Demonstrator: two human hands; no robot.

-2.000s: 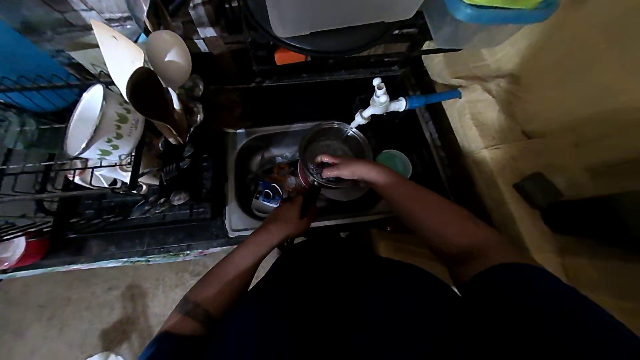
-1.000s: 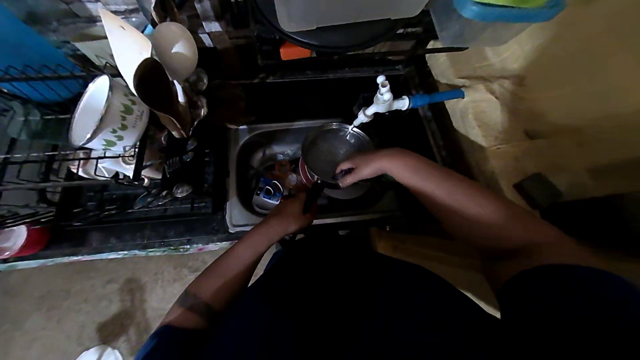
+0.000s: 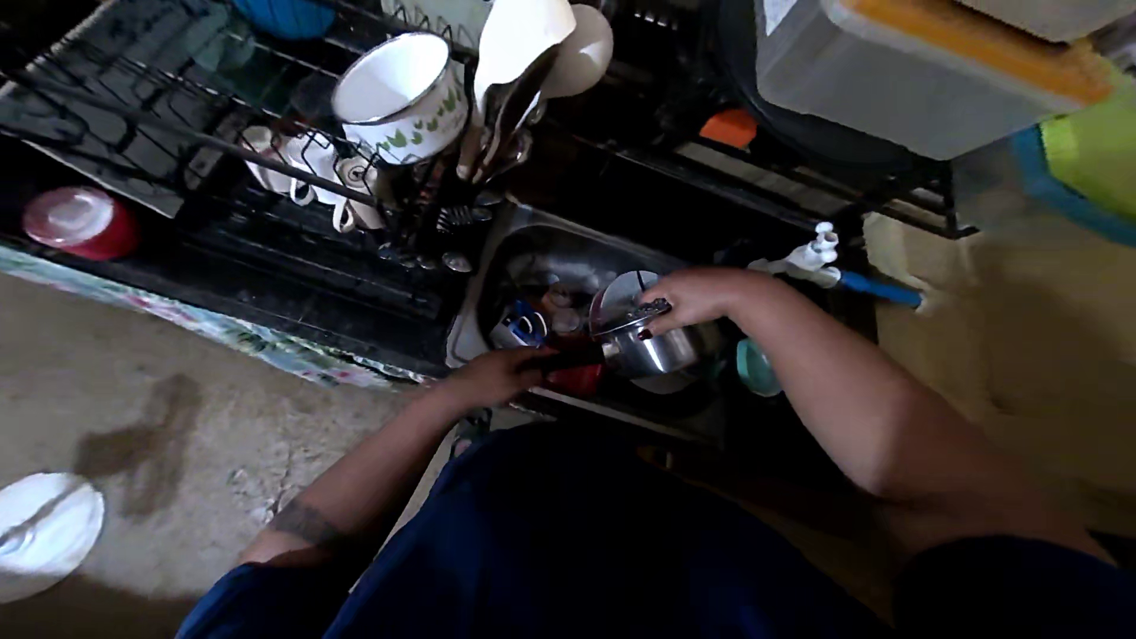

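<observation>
My left hand (image 3: pixel 499 376) grips the black handle of a metal saucepan (image 3: pixel 655 353), which is tilted over the stainless steel sink (image 3: pixel 568 232). At the pan's rim, my right hand (image 3: pixel 690 300) presses a dark, shiny scouring pad (image 3: pixel 650 309) with its fingers. Behind the pan, partly hidden, is a pale round dish (image 3: pixel 623 291). A blue and white cup (image 3: pixel 525 325) and a red item (image 3: pixel 577 377) lie in the basin to the left of the pan and below its handle.
A white tap (image 3: pixel 812 255) with a blue pipe stands behind my right wrist. A green bowl (image 3: pixel 757 367) is right of the sink. Left are a wire dish rack (image 3: pixel 204 146) with an enamel pot (image 3: pixel 404 98), mugs and utensils, and a red container (image 3: pixel 80 222).
The saucepan has tipped so its shiny outer side shows, where its inside faced up before. My right hand has moved from inside the pan to its rim. The view has swung left.
</observation>
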